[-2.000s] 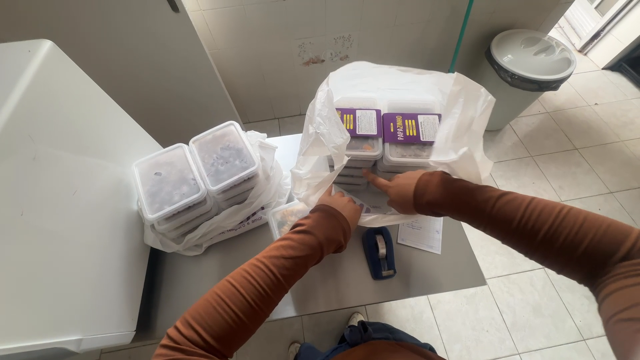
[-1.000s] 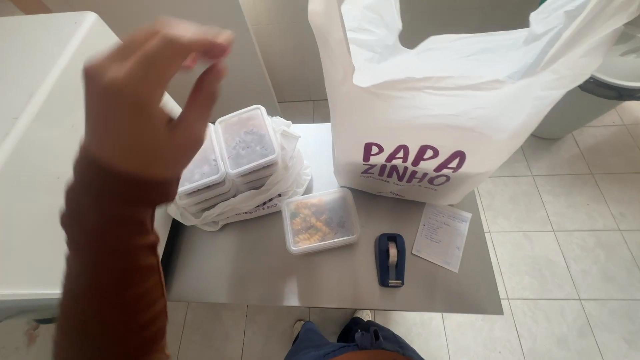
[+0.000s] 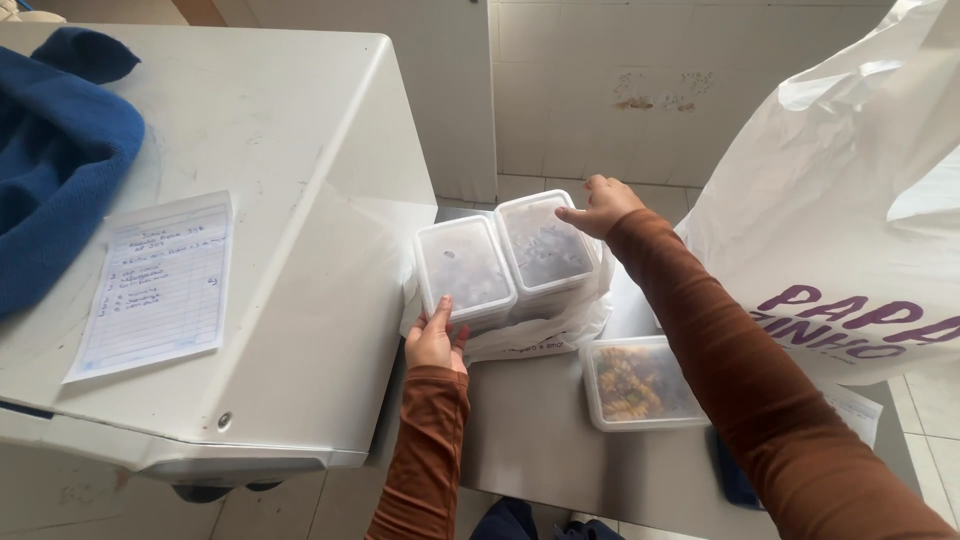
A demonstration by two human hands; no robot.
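Note:
Two side-by-side stacks of lidded plastic food containers stand in a lowered white plastic bag [image 3: 592, 319]. My left hand [image 3: 439, 341] touches the near edge of the left stack's top container [image 3: 465, 266], fingers apart. At the far right corner of the right stack's top container [image 3: 544, 240] is my right hand [image 3: 604, 206], thumb over the lid and fingers spread; whether it presses on it I cannot tell. A container of fusilli pasta [image 3: 637, 382] lies on the steel table [image 3: 525, 442], partly behind my right forearm. To the right stands a large printed white plastic bag [image 3: 825, 225].
A white appliance [image 3: 285, 187] fills the left side, with a handwritten sheet [image 3: 161, 277] and a blue cloth [image 3: 60, 172] on top. Another paper [image 3: 855, 409] and a dark blue tape dispenser [image 3: 731, 472] lie on the table's right part, both partly covered by my arm.
My hands have moved from the large bag to the two stacks at its left. The large bag's sides, low two seconds ago, now stand raised. The view has swung left.

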